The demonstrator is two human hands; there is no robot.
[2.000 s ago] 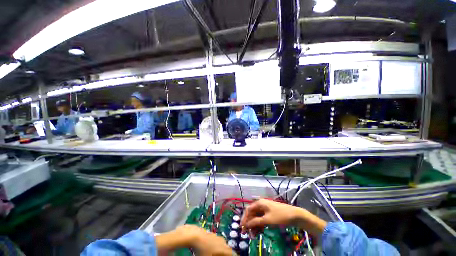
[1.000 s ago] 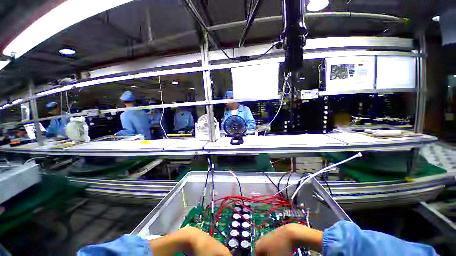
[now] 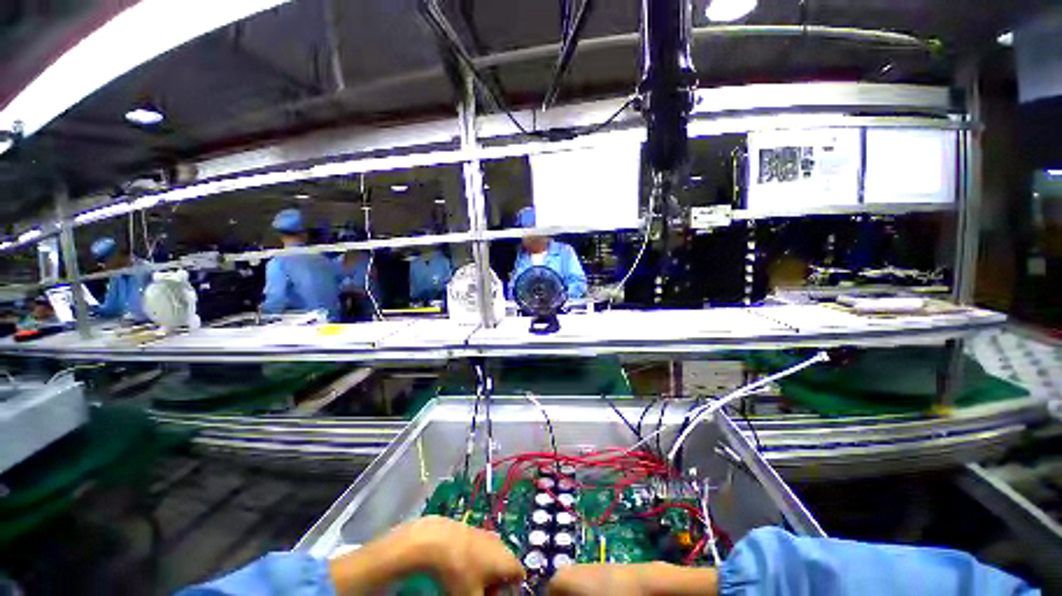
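The pale grey metal enclosure (image 3: 370,489) stands open in front of me. Inside lies the green circuit board (image 3: 595,538), with a double row of black capacitors with silvery tops (image 3: 539,539) in the middle. Red wires (image 3: 606,458) loop across its far part. My left hand (image 3: 448,552) and my right hand (image 3: 617,580) are bare and close together at the near end of the capacitors. The right hand is partly cut off by the bottom edge. The fingertips and whatever they touch are hidden or too blurred to tell.
A thick white cable (image 3: 745,396) sticks out over the far right corner. Thin black cables (image 3: 473,417) rise at the far wall. Beyond are a roller conveyor (image 3: 280,430), a long white shelf (image 3: 652,331) with a small black fan (image 3: 539,291), and several people in blue smocks.
The right hand has come down from over the middle of the board to its near end, uncovering red wires. The left hand has moved slightly up and left since a second ago. The view has shifted slightly.
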